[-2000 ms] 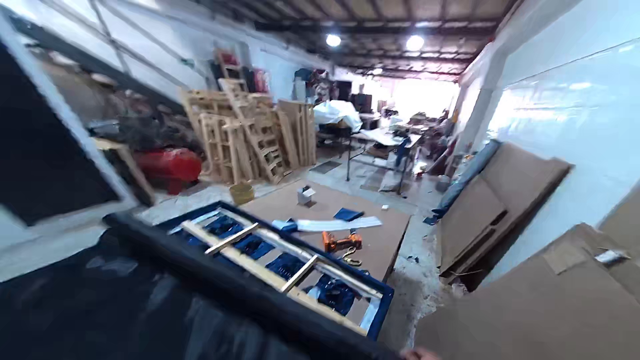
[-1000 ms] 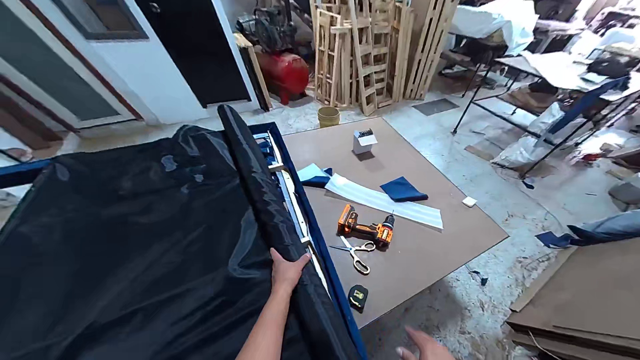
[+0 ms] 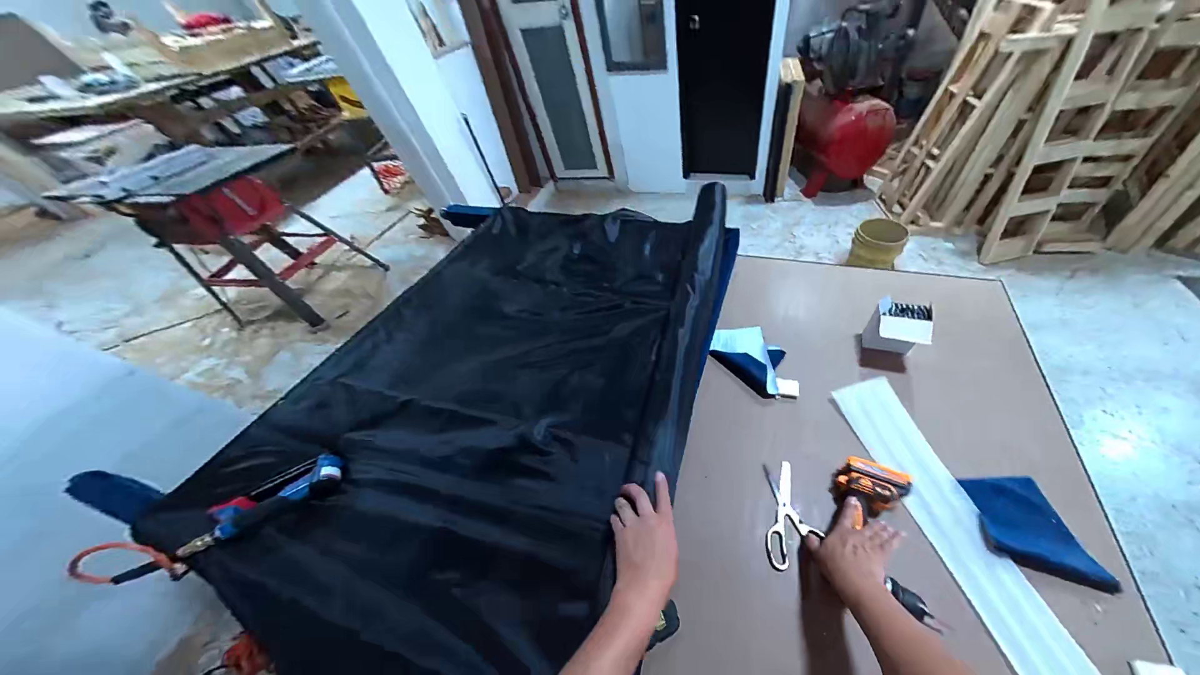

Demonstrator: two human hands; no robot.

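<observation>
My left hand [image 3: 645, 536] rests on the rolled edge of black fabric [image 3: 506, 375] spread over a blue upholstered frame; whether its fingers grip the roll is unclear. My right hand [image 3: 855, 548] is over an orange and black cordless drill [image 3: 870, 483] on the brown board, fingers spread, the drill partly hidden beneath it. Scissors with white handles [image 3: 782, 525] lie just left of that hand. A tape measure [image 3: 664, 626] is half hidden beside my left forearm. On the black fabric at left lies a blue and red air stapler [image 3: 281, 497] with an orange hose.
On the brown board [image 3: 778, 281] are a white foam strip [image 3: 937, 506], blue fabric scraps [image 3: 1041, 530] and a white box of dark metal parts [image 3: 900, 326]. Beyond stand a yellowish bucket [image 3: 878, 244], a red compressor [image 3: 844, 136] and wooden frames [image 3: 1059, 141]. A red-legged table saw [image 3: 225, 211] stands left.
My right hand has come over the board to the drill. My left hand remains at the black roll. The view has swung left, bringing the stapler into sight.
</observation>
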